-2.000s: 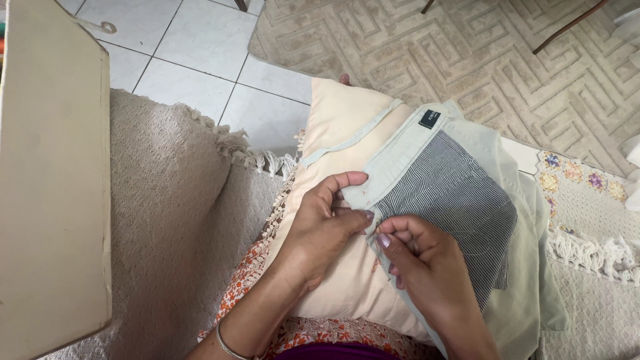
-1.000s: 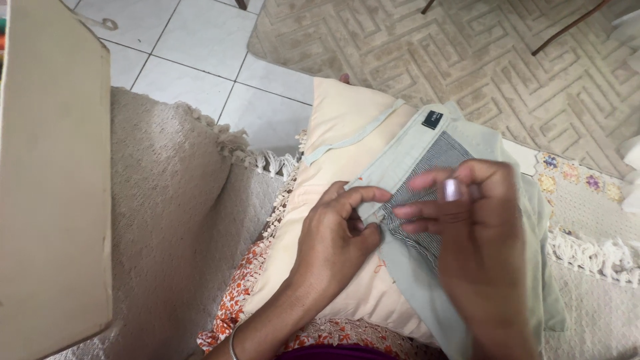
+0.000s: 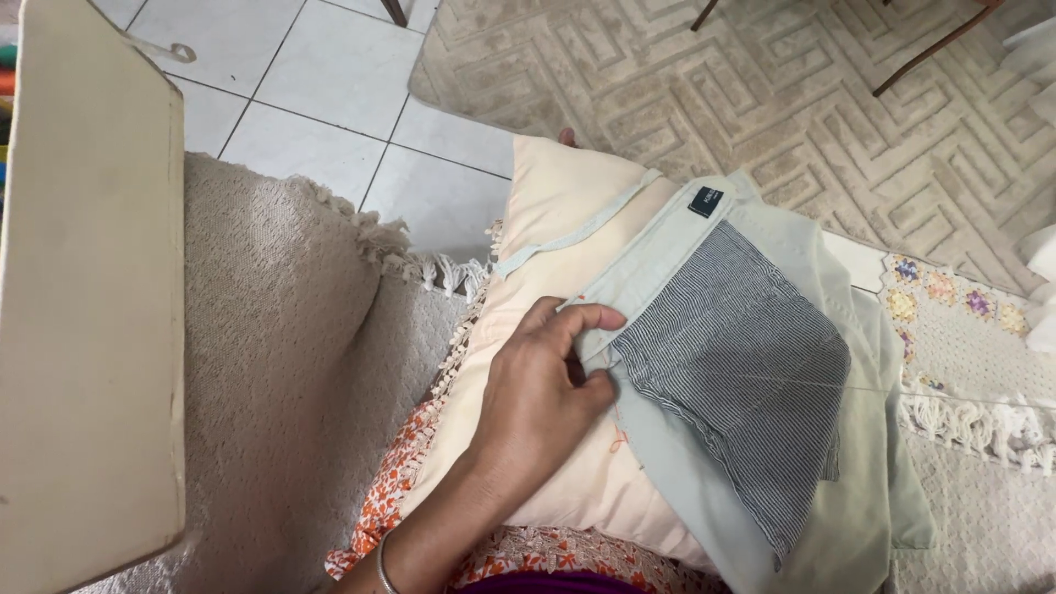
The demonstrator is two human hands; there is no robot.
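Observation:
My left hand [image 3: 540, 384] pinches the waistband edge of a pale grey-green garment [image 3: 858, 462] between thumb and fingers. A striped pocket lining [image 3: 742, 355] lies spread to the right of that hand, and a dark label [image 3: 706, 202] is sewn on the waistband [image 3: 652, 264]. A thin thread runs rightward across the lining; no needle can be made out. Orange thread [image 3: 619, 437] shows below my left fingers. The garment rests on a cream cushion [image 3: 577, 181] on my lap, beside a loose pale fabric strip [image 3: 577, 235]. My right hand is out of the frame.
A beige board-like panel [image 3: 91, 313] stands at the left, beside a woven fringed cover [image 3: 264, 355]. A crocheted cover with flower squares [image 3: 965, 338] lies at the right. Beyond are white floor tiles [image 3: 322, 74], a patterned rug [image 3: 742, 107] and thin furniture legs [image 3: 932, 54].
My right hand was at the garment beside my left fingers, lifted off it, and has now left the view. The striped lining is more fully exposed. My left hand keeps its hold.

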